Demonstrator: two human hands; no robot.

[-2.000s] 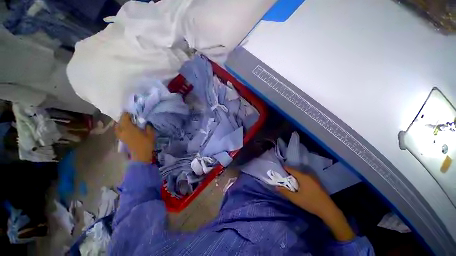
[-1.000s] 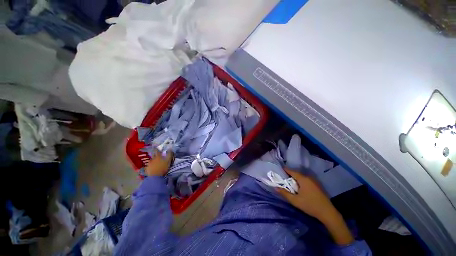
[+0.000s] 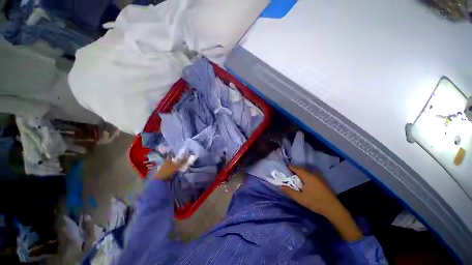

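A red plastic basket (image 3: 196,206) beside my lap is full of light-blue cut pieces (image 3: 200,111), with white ties among them. My left hand (image 3: 166,169) is at the basket's lower left side, blurred, with its fingers at a whitish tie and blue pieces; its grip is unclear. My right hand (image 3: 313,194) is on my lap, shut on a light-blue bundle (image 3: 265,166) with a knotted white tie (image 3: 286,179) at its fingertips. More blue pieces (image 3: 310,155) lie behind that hand, under the table edge.
The white machine table (image 3: 357,57) with a printed ruler edge (image 3: 331,122) is at the right. A lit machine plate (image 3: 446,124) and a tan tab (image 3: 459,156) are on it. Blue tape (image 3: 280,8) is at its far corner. A white cloth (image 3: 111,77) hangs behind the basket.
My left hand moved from the basket's far left edge down to its lower left side. Blue pieces in the basket have shifted and now cover the lower white tie. My right hand stays on its bundle.
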